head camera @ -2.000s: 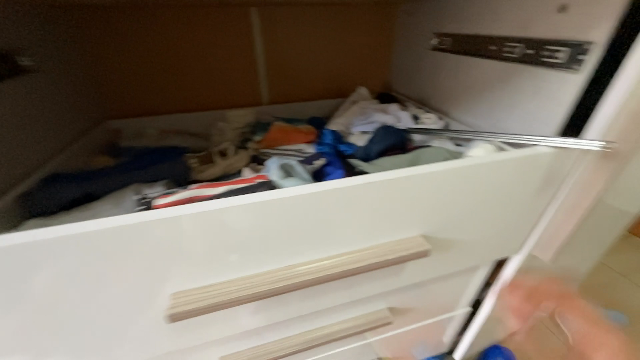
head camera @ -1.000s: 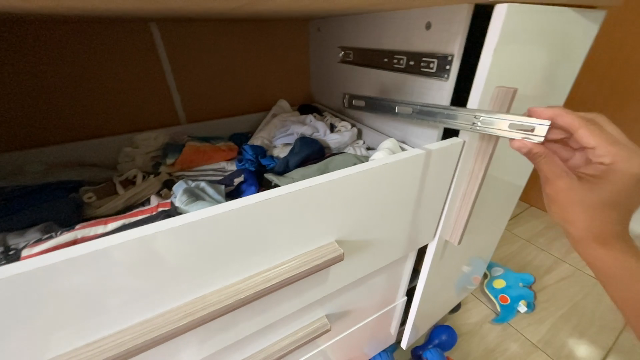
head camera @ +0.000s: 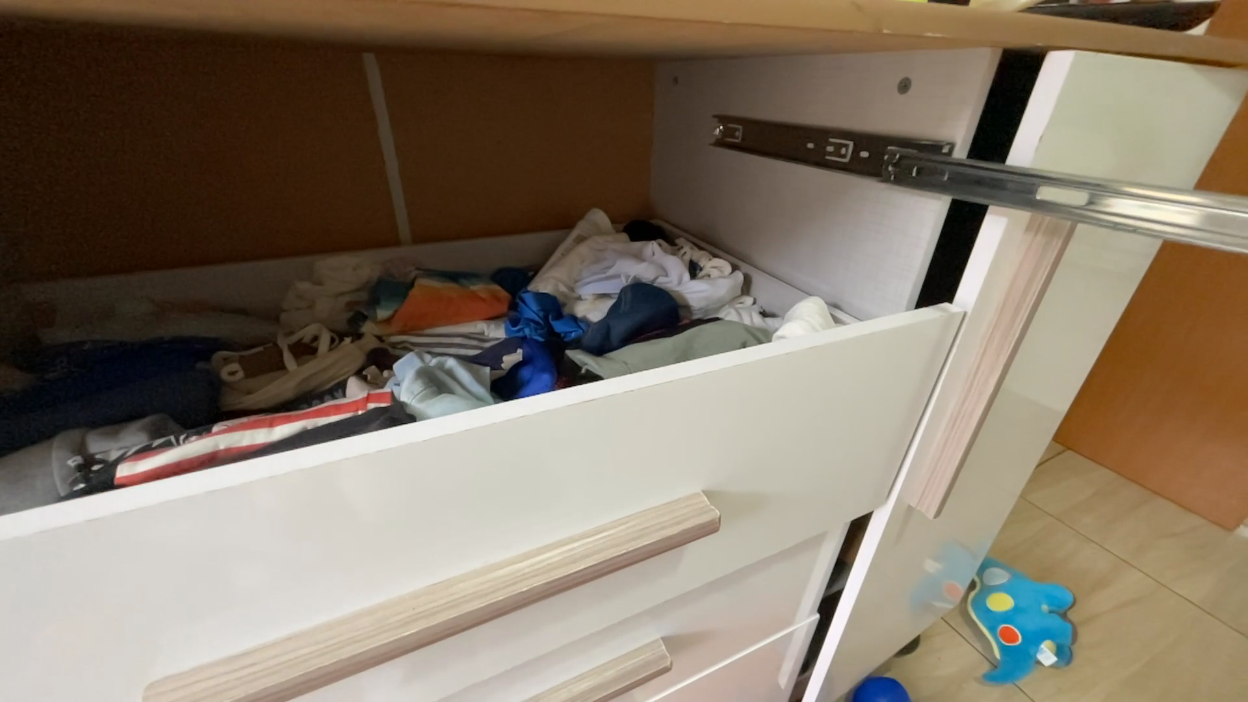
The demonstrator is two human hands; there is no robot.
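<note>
A metal drawer slide member (head camera: pixel 1092 195) reaches in from the right edge of the head view. Its inner end overlaps the front part of the dark slide rail (head camera: pixel 795 138) fixed to the cabinet's side wall (head camera: pixel 819 214); whether the two are engaged cannot be told. The outer end lies outside the frame, and neither of my hands is in view. Below the rail, a white drawer (head camera: pixel 604 439) stands pulled out, holding a heap of folded and crumpled clothes (head camera: pixel 634 283).
A white cabinet door (head camera: pixel 1111 127) with a wood-look handle (head camera: pixel 985 380) stands at the right. A wooden top (head camera: pixel 487 29) overhangs the drawer. On the tiled floor lie a blue plush toy (head camera: pixel 1024 619) and a blue object (head camera: pixel 880 690). Another drawer handle (head camera: pixel 609 673) shows below.
One second ago a hand held the slide's outer end, below the wall rail; that hand is out of view now. The slide has moved up, its inner end now at the rail's front.
</note>
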